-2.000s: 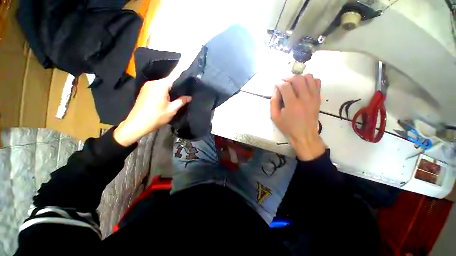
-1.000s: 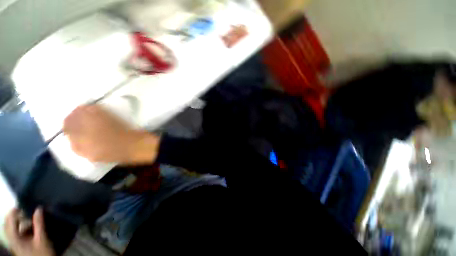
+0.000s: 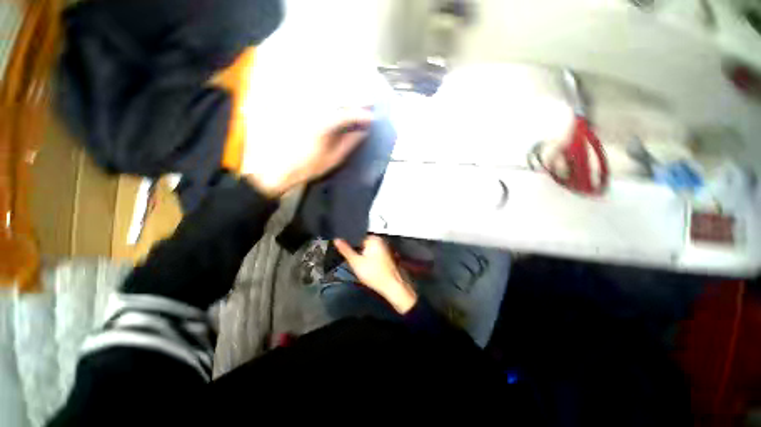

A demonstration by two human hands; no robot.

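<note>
A dark fabric garment piece [image 3: 346, 188] hangs over the front edge of the white table, below the bright lamp glare. My left hand [image 3: 321, 154] is on its upper left part, fingers curled at its edge. My right hand [image 3: 375, 267] is at its lower end, below the table edge, with fingertips touching the cloth. The view is blurred. The sewing machine [image 3: 517, 37] stands above, its presser foot area [image 3: 413, 79] partly lost in glare.
Red-handled scissors [image 3: 584, 158] lie on the table at the right, near small blue snips [image 3: 677, 175] and a small tray [image 3: 711, 227]. A dark cloth heap [image 3: 150, 92] lies on cardboard [image 3: 88, 208] at the left. Grey quilted padding [image 3: 42, 334] is at lower left.
The view has swung back from the right side to the table. The right hand has moved from the tabletop to the cloth's lower end. The left hand is now higher on the cloth.
</note>
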